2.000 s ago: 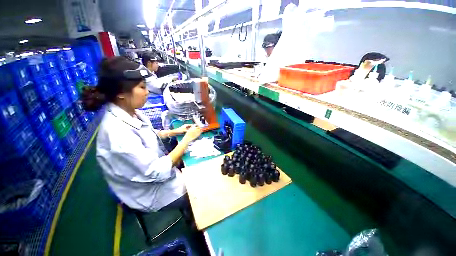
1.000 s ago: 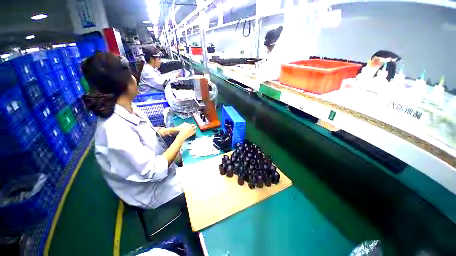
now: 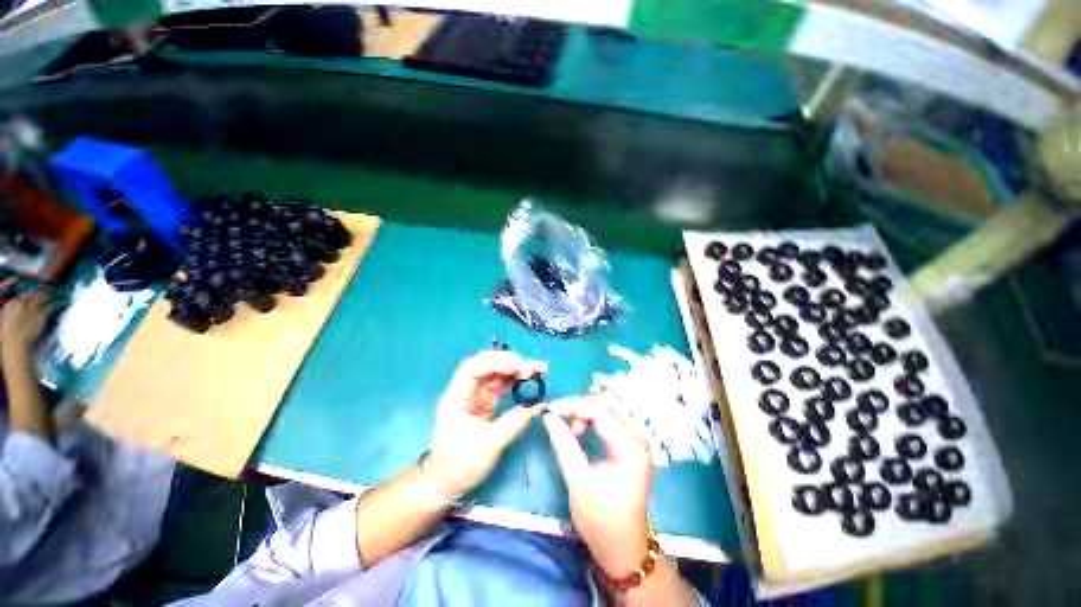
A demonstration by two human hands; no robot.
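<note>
My left hand [image 3: 468, 427] holds a black ring-shaped housing [image 3: 529, 389] between its fingers, above the bench's front part. My right hand [image 3: 601, 468] is close beside it, thumb and fingertips together near the ring's lower right edge. Something tiny and dark shows at those fingertips, too small to make out. A clear plastic bag [image 3: 555, 275] with small black parts lies beyond my hands. White strips [image 3: 664, 397] lie in a pile right of my right hand. Many black rings lie spread on a white sheet [image 3: 776, 465] at the right, on a stack of boards.
At the left, tall black assemblies [image 3: 255, 255] cluster on a brown board [image 3: 225, 385]. Behind them stands a blue fixture [image 3: 119, 178]. Another person's arm and sleeve [image 3: 71, 510] are at the far left. A conveyor edge [image 3: 569, 24] runs along the top.
The view has swung from the neighbouring worker at the left to the bench in front of me. Both my hands, the held ring, the white strips and the ring board now show.
</note>
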